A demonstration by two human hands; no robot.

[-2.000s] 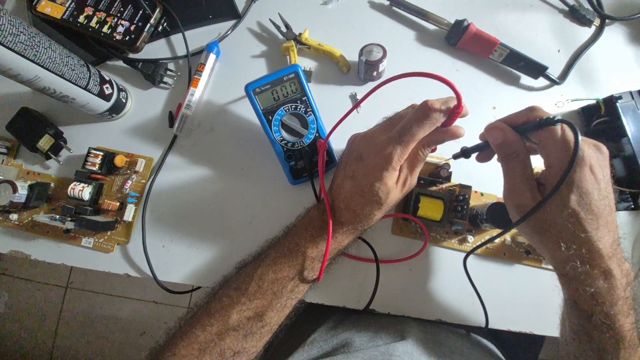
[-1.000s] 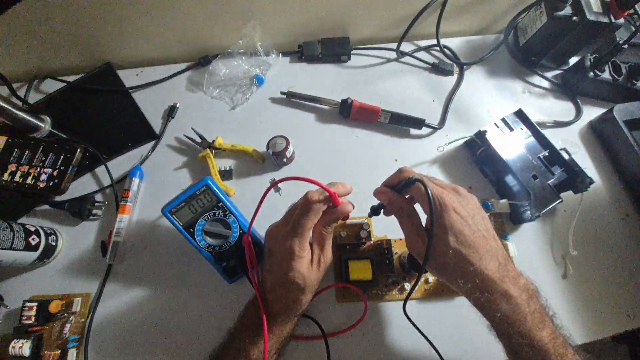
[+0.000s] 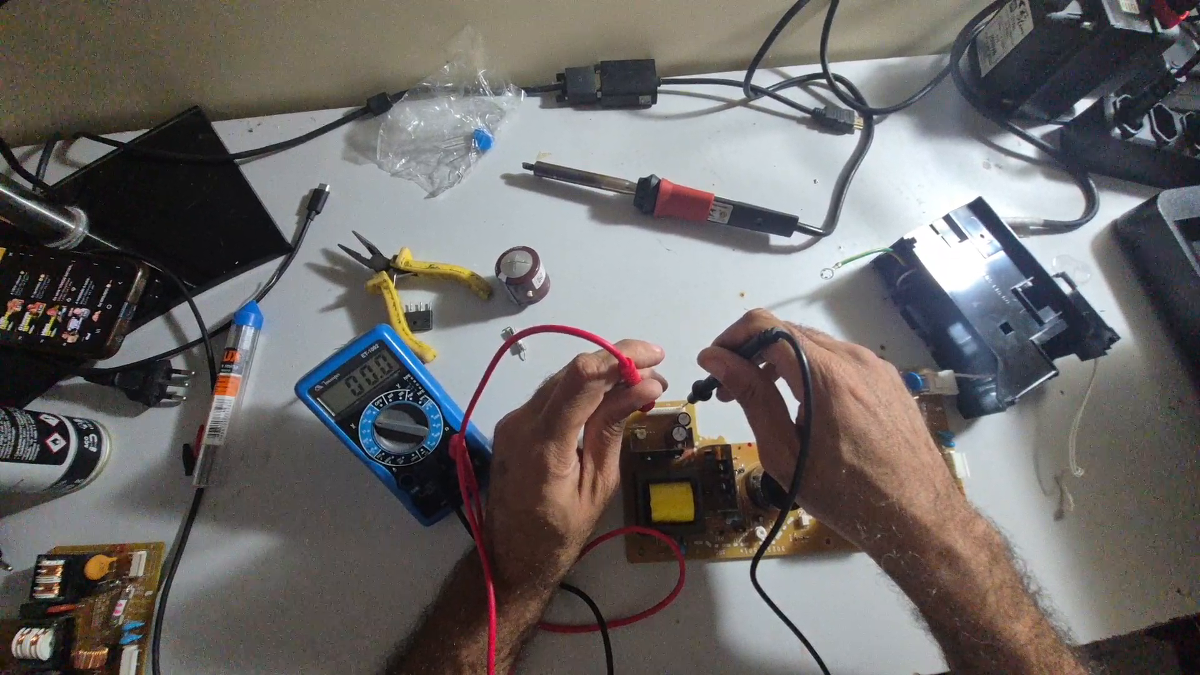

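Observation:
My left hand point(image 3: 562, 450) pinches the red test probe point(image 3: 637, 375) above the upper left corner of a tan circuit board point(image 3: 647, 548). In my right hand point(image 3: 825, 412) is the black test probe point(image 3: 717, 380), its end pointing down-left at the board's top edge; whether either tip touches is unclear. A yellow-wrapped transformer point(image 3: 671, 502) and small capacitors point(image 3: 682, 427) stand on the board, whose right part my right hand partly covers. Left of my left hand lies a blue digital multimeter point(image 3: 394, 422) with its display lit by digits.
Yellow-handled pliers point(image 3: 403, 272), a large capacitor point(image 3: 523, 275) and a red-and-black soldering iron point(image 3: 694, 204) lie beyond my hands. To the right is a black plastic housing point(image 3: 994, 300). A second circuit board point(image 3: 122, 600), a solder tube point(image 3: 230, 384), a spray can point(image 3: 52, 450) and a phone point(image 3: 66, 300) lie left.
The view has shifted widely, now taking in more of the table's far side. Both hands still hold their probes over the board.

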